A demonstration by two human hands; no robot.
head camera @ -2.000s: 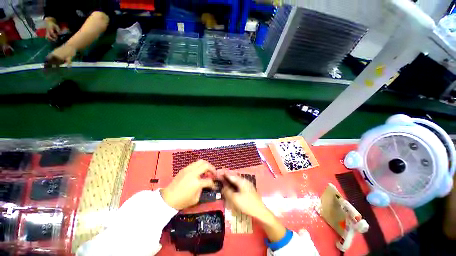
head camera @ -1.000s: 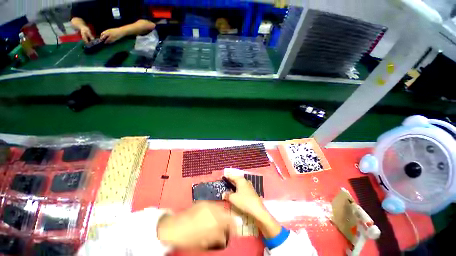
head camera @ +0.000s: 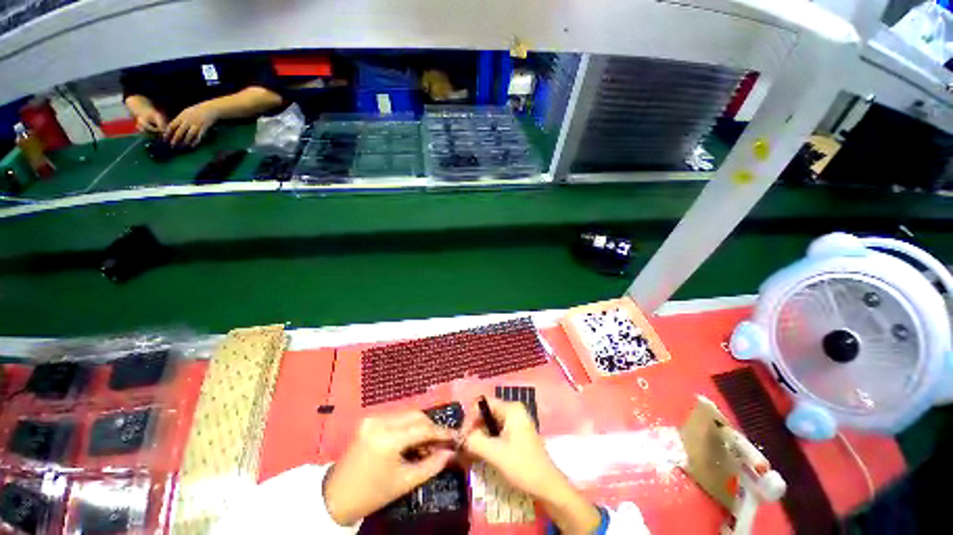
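Observation:
My left hand (head camera: 381, 465) and my right hand (head camera: 514, 451) meet at the fingertips over the bench centre. My right hand holds dark, pen-like tweezers (head camera: 488, 416). A dark spot shows between my left fingers; whether they grip a small piece is unclear. A dark panel with pale dots (head camera: 445, 415) shows just behind the fingertips, partly covered. A black housing (head camera: 431, 504) lies below my hands, partly hidden and cut off by the bottom edge. Black pad strips (head camera: 517, 395) and the cream release liner (head camera: 504, 499) are beside and under my right hand.
Blister trays (head camera: 78, 449) and adhesive sheets (head camera: 225, 418) lie left. A die-cut pad sheet (head camera: 455, 361) and parts box (head camera: 617, 340) are behind my hands. A glue gun (head camera: 747, 475), dark strip (head camera: 768, 439) and fan (head camera: 846, 340) stand right. A person works beyond the conveyor (head camera: 366, 272).
My left hand has moved up and right to meet my right fingertips. The black housing, hidden one second ago, shows below them. The whole view has shifted, with the far bench lower in the picture.

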